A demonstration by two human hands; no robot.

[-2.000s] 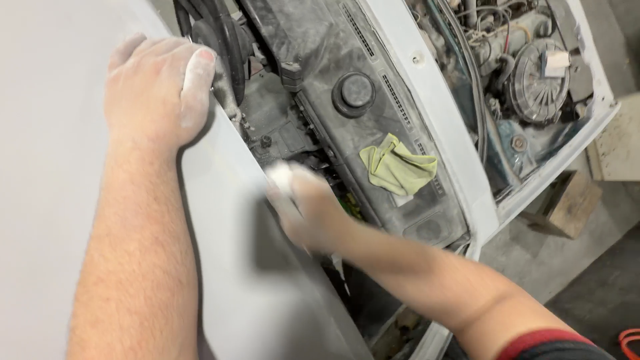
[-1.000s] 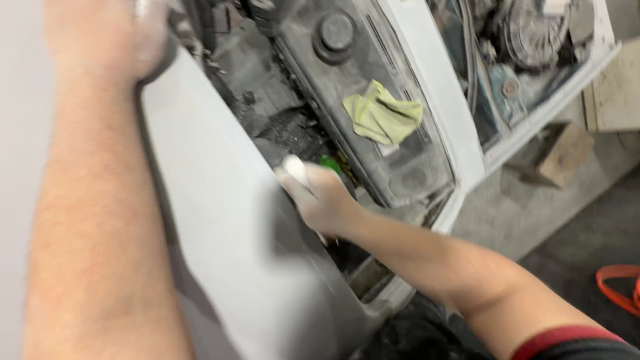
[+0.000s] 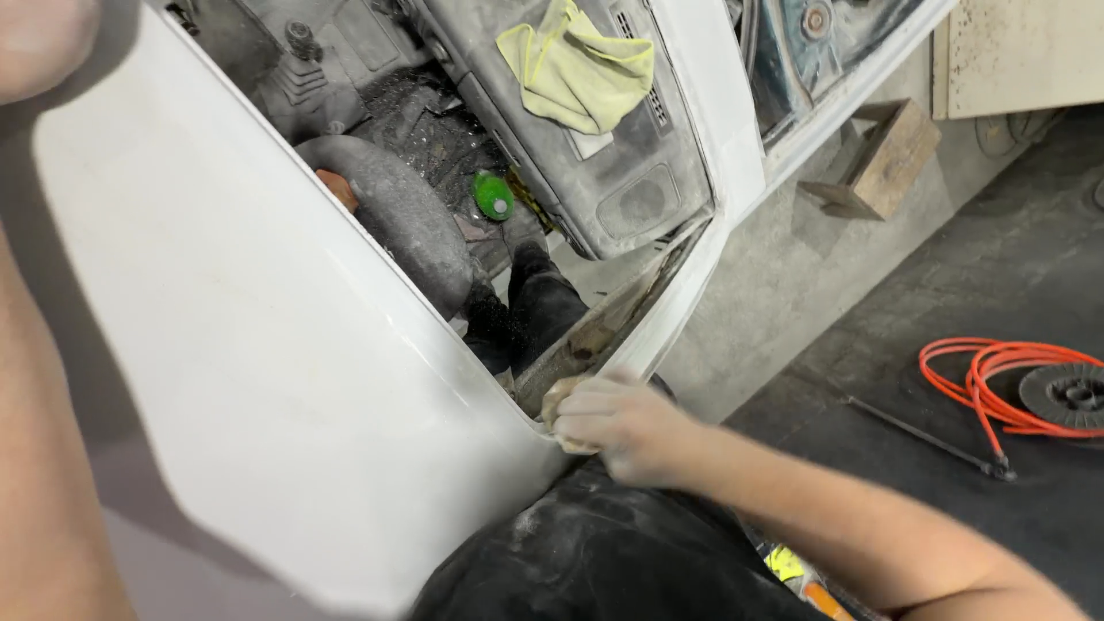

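Note:
My right hand (image 3: 617,423), dusty white, grips a crumpled tan piece of sandpaper or cloth (image 3: 565,414) at the corner where the white car roof (image 3: 285,328) meets the windshield pillar (image 3: 664,323). At the upper left edge, only part of my left hand (image 3: 39,43) shows, over the roof; its fingers are cut off by the frame. A yellow-green cloth (image 3: 582,69) lies on the dusty dashboard (image 3: 535,164), beyond the windshield opening.
Inside the car are a grey seat (image 3: 397,216), a gear lever (image 3: 302,39) and a green bottle (image 3: 493,195). A wooden block (image 3: 888,164) stands on the concrete floor. An orange hose (image 3: 975,371) lies coiled around a dark disc (image 3: 1069,395) at the right.
My right hand has moved along the roof edge to the corner by the pillar. The view has shifted strongly, and my left hand is now mostly out of frame.

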